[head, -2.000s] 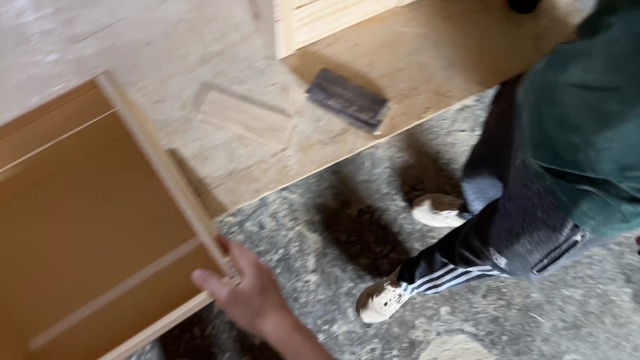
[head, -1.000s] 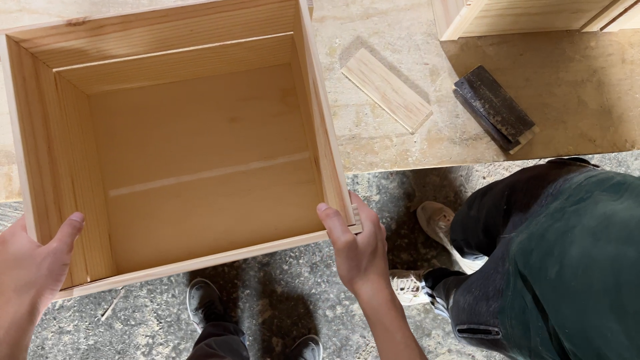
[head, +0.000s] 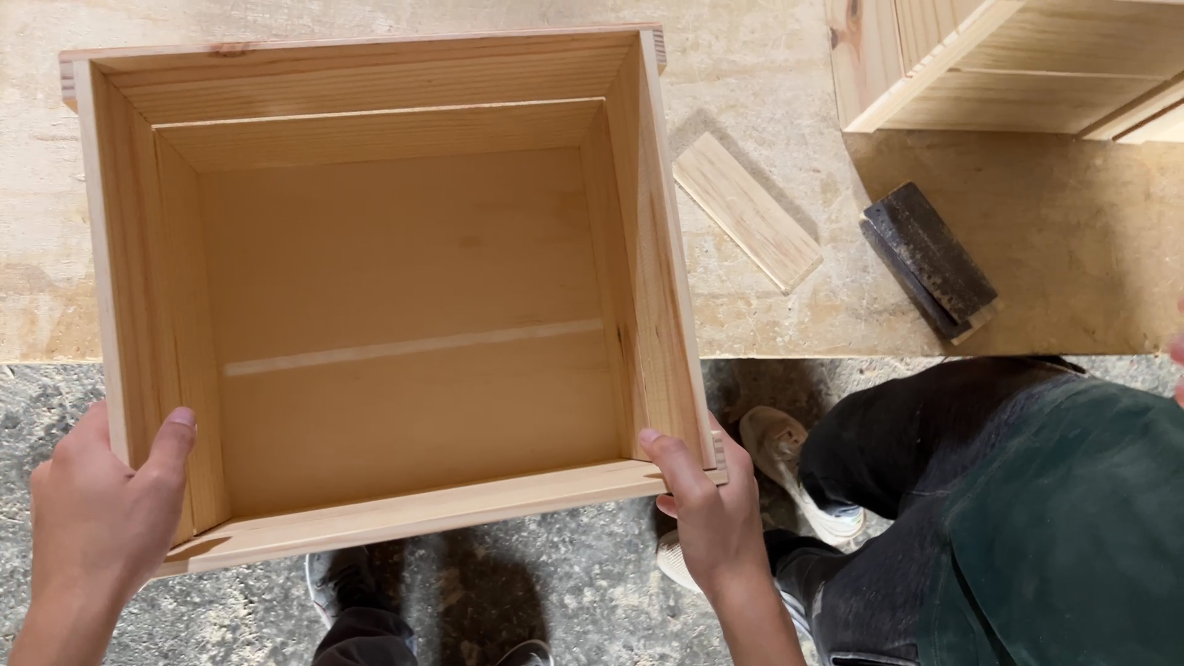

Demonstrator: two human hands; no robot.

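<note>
A wooden box [head: 407, 250] with an open top, perhaps a drawer, is held over the near edge of the workbench. My left hand [head: 116, 499] grips its left wall near the front corner, thumb inside. My right hand [head: 703, 499] holds the right wall by the other front corner, thumb on the rim. Both hands' fingers are partly hidden behind the walls. A pale band crosses the box's bottom panel. To the right of the box, a small flat wood block [head: 747, 213] lies on the bench, and beyond it a dark, worn block [head: 930, 259] with wood showing at one end.
The plywood workbench [head: 1073, 314] ends in a straight near edge above a dusty concrete floor [head: 610, 592]. Another wooden box or cabinet [head: 1036, 83] stands at the back right. A person in a green top [head: 1073, 527] stands close on the right, feet near the bench.
Two seconds ago only my right hand showed on the box; both hands have been on it since one second ago. The view has shifted toward the box.
</note>
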